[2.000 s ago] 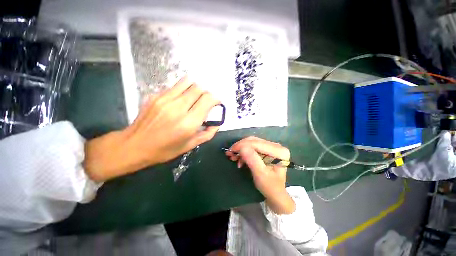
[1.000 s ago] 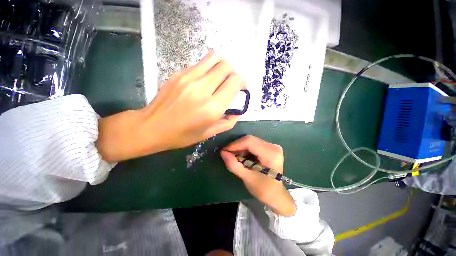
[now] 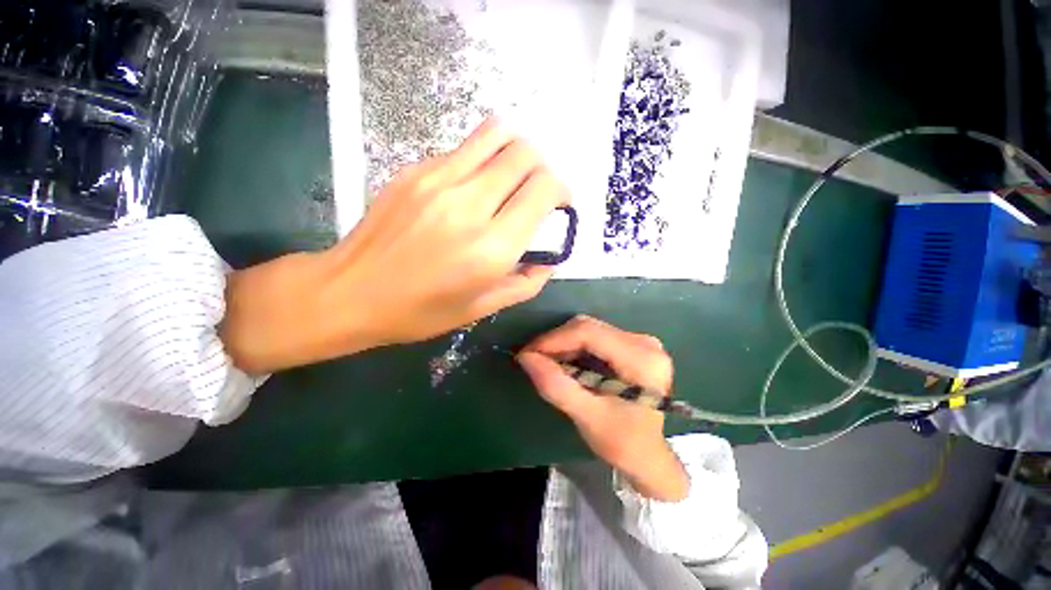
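My left hand (image 3: 444, 236) holds a small black housing (image 3: 567, 236) by its edge, over the front edge of the white parts tray (image 3: 553, 127). The housing looks like an open ring. My right hand (image 3: 611, 386) grips the vacuum suction pen (image 3: 599, 383) over the green mat, to the right of and below the housing; its tip is too small to make out. The tray holds small metal parts (image 3: 409, 87) in the left compartment and small dark pieces (image 3: 645, 150) in the right. My fingers hide part of the housing.
Scrap bits (image 3: 447, 363) lie on the green mat (image 3: 334, 421) between my hands. The clear blister tray (image 3: 87, 115) is at the left. A clear air hose (image 3: 795, 288) loops at the right beside the blue vacuum pump (image 3: 947, 282). Another person's sleeve (image 3: 1003, 417) shows at the right edge.
Over the two seconds the view has shifted, so tray and pump sit farther right and the tray higher. Since one second ago my right hand has moved slightly right; my left hand looks still.
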